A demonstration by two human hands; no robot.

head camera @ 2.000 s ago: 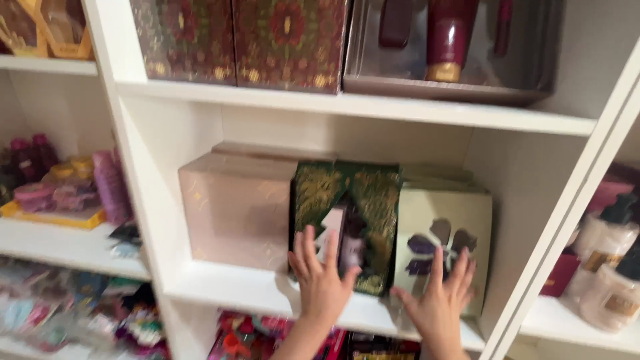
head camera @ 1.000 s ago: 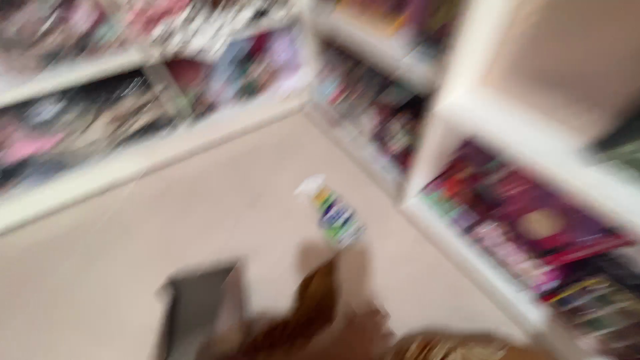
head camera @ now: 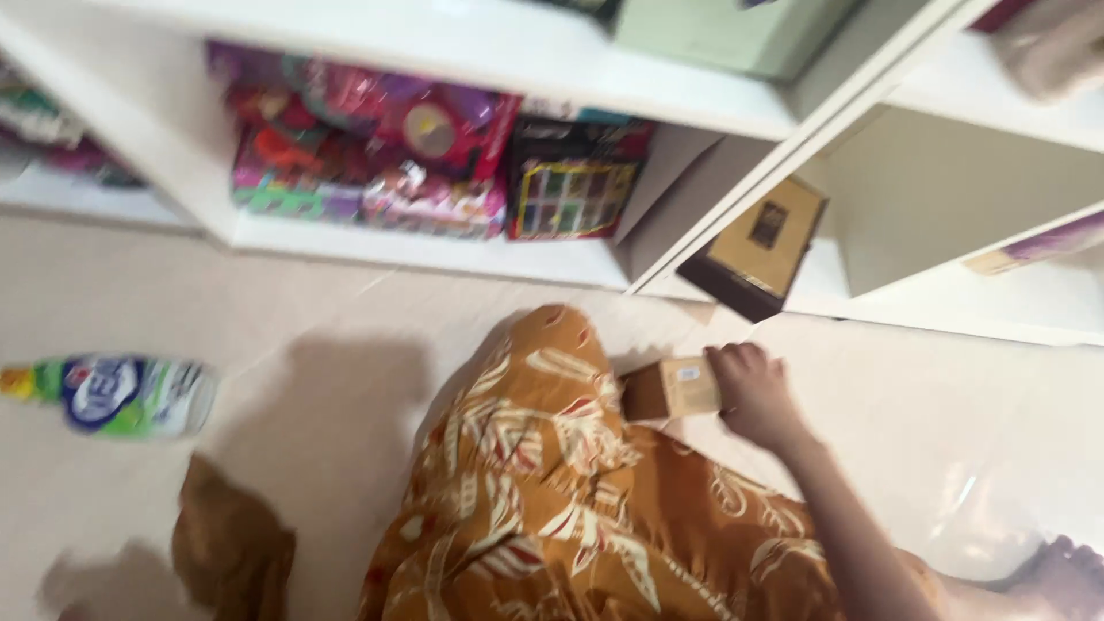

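Observation:
My right hand (head camera: 752, 392) grips the end of a small brown and tan carton (head camera: 681, 388) low over the floor, beside my knee in orange patterned cloth (head camera: 552, 448). Beyond that hand, a gold box with dark brown sides (head camera: 759, 246) stands tilted at the edge of the lower shelf. My left hand is not clearly seen; at the bottom left only a brown cloth (head camera: 228, 535) shows, blurred.
A spray cleaner bottle (head camera: 129, 395) lies on the floor at the left. The white shelf unit (head camera: 431, 259) spans the top, holding pink and purple packaged toys (head camera: 371, 147) and a palette-like box (head camera: 573, 198). My bare foot (head camera: 1065, 573) rests at the lower right.
Two seconds ago both hands touched boxes on the middle shelf. Now my right hand is down near the floor with a small carton in it. The view has swung downward.

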